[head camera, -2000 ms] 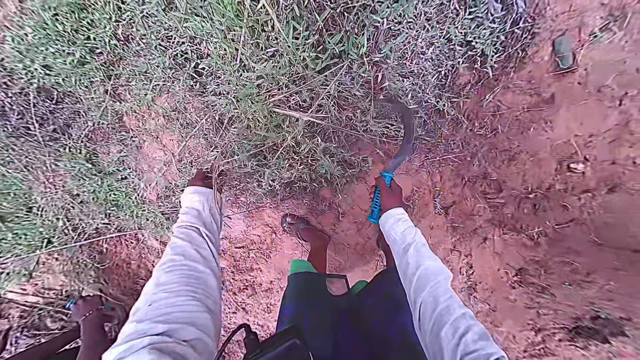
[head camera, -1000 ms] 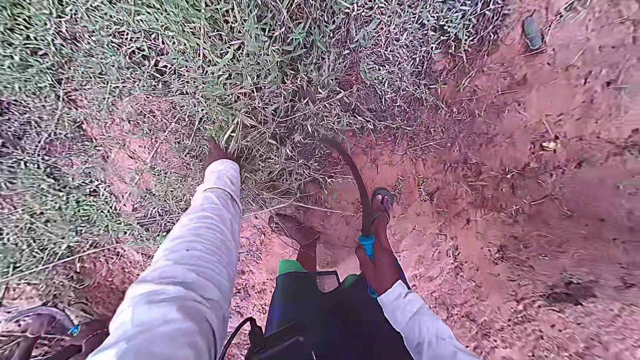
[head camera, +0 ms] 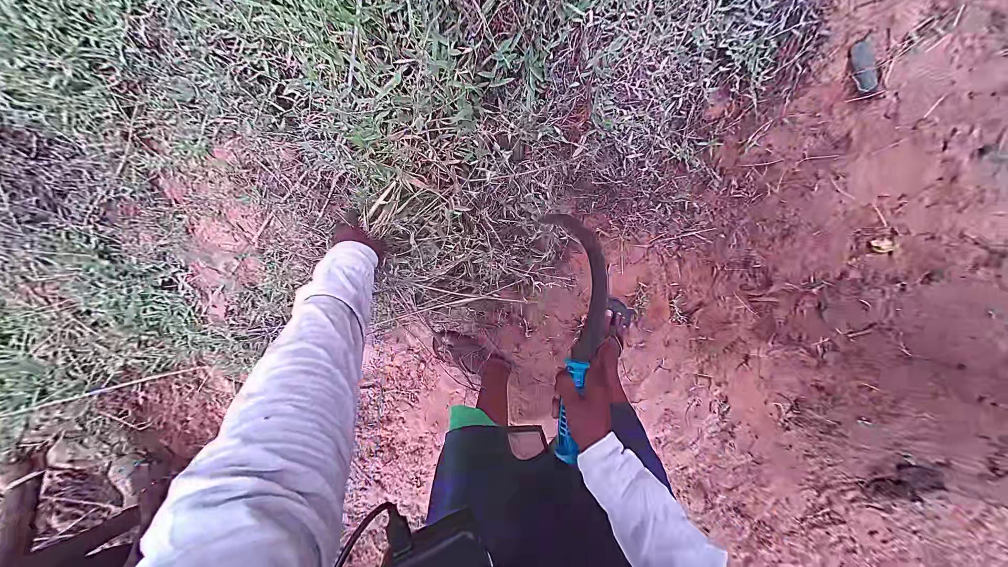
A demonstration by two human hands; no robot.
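My right hand [head camera: 584, 409] is closed around the blue handle of a sickle [head camera: 596, 276], close in front of my legs. The dark curved blade points away from me, its tip bending left beside the grass. My left hand [head camera: 361, 236] reaches into the near edge of the grass [head camera: 441, 189], against a tuft of pale stems. Its fingers are hidden among the stems, so whether they grip them cannot be told.
Reddish bare soil [head camera: 787, 354] lies to the right, with a dark oblong object [head camera: 863, 66] at the upper right. My feet stand below the grass edge. Another person's limbs [head camera: 87, 535] show at the lower left.
My right hand with the sickle has drawn back toward my body from its place two seconds ago, when the blade lay farther forward at the grass. My left hand stays at the grass.
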